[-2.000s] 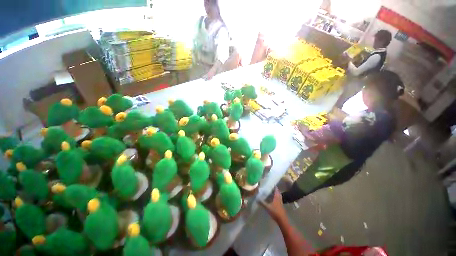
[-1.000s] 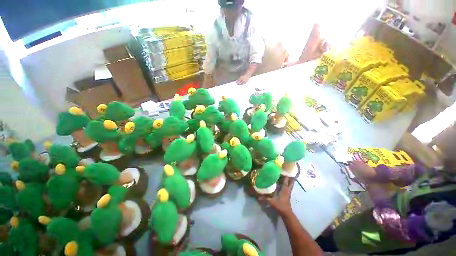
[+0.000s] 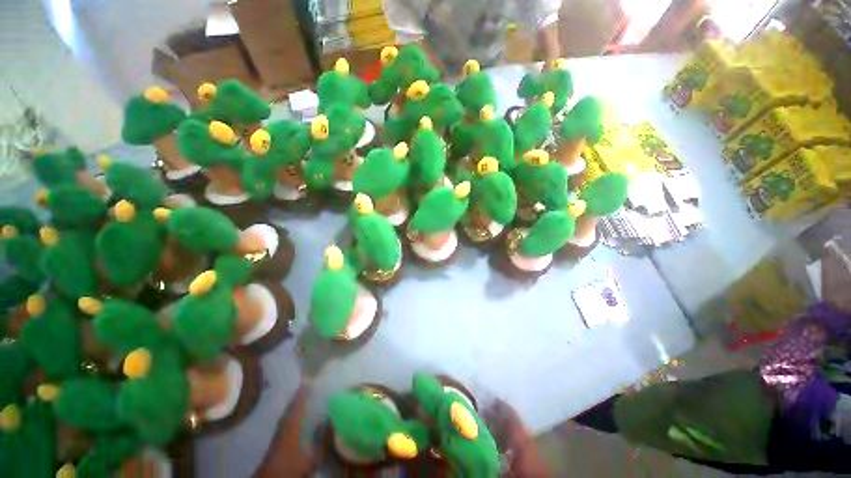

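Two plush potted tree toys, one on the left and one on the right, stand side by side at the bottom centre, green leaves and yellow tips towards me. My left hand is blurred at the left toy's outer side. My right hand is blurred beside the right toy's pot. Both hands are partly cut off by the bottom edge. Their fingers are too unclear to show whether they grip the pots. Gold shows at the rims of both pots.
Many more toys crowd the table at left and centre. Printed sheets and a small white card lie right of them. Yellow packs stand at far right. A person's purple sleeve is at right; another person stands behind the table.
The view has turned down and shifted. The hand that was at the front-right toy has left it. Both hands now flank the two bottom toys, which show more fully.
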